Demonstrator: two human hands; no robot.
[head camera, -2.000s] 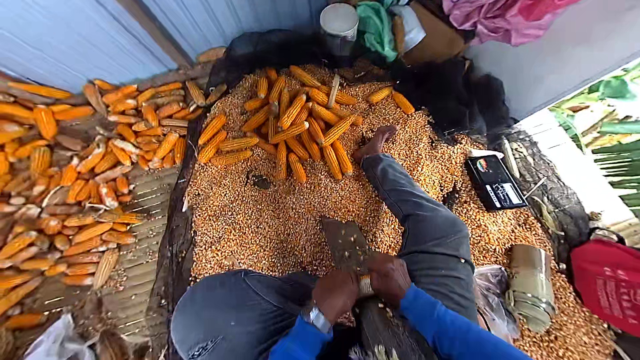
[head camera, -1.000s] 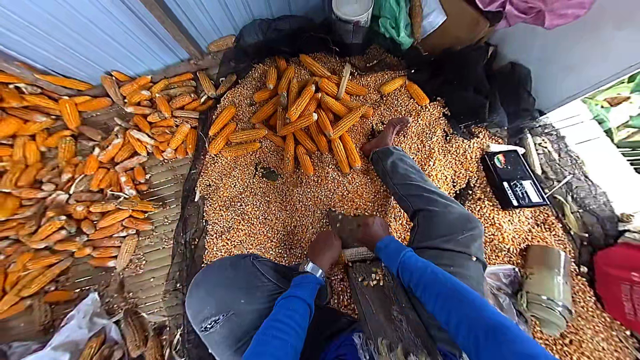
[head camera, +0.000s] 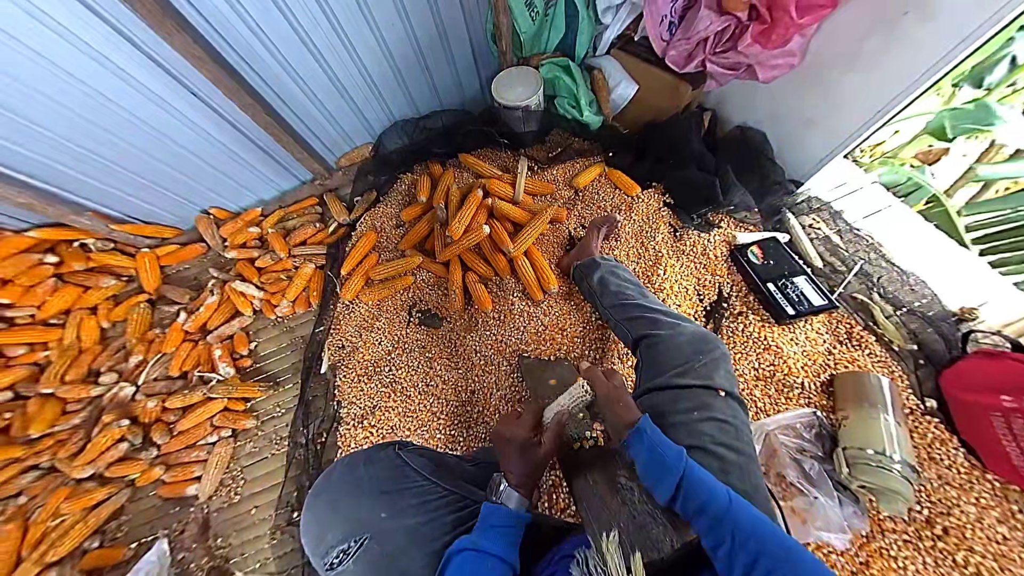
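A pale, mostly stripped corn cob (head camera: 570, 402) is held between my two hands over a dark wooden board (head camera: 616, 496). My left hand (head camera: 524, 444) has its fingers closed around the near, left end of the cob. At the cob's upper right end is my right hand (head camera: 611, 400), its fingers on the cob. A few loose kernels (head camera: 588, 436) lie on the board just below the cob. Beyond the board, a heap of orange corn ears (head camera: 472, 228) rests on a wide layer of shelled kernels (head camera: 416, 368).
More ears (head camera: 104, 344) cover the slatted floor at left. A black radio (head camera: 780, 276), a thermos-like flask (head camera: 876, 440), a clear plastic bag (head camera: 808, 472) and a red bag (head camera: 988, 408) stand or lie at right. A white-lidded container (head camera: 518, 96) stands at the back wall.
A second ago both hands were close together at the board's upper part; now the cob shows between them, nearly bare, and lifted off the board. The view has shifted.
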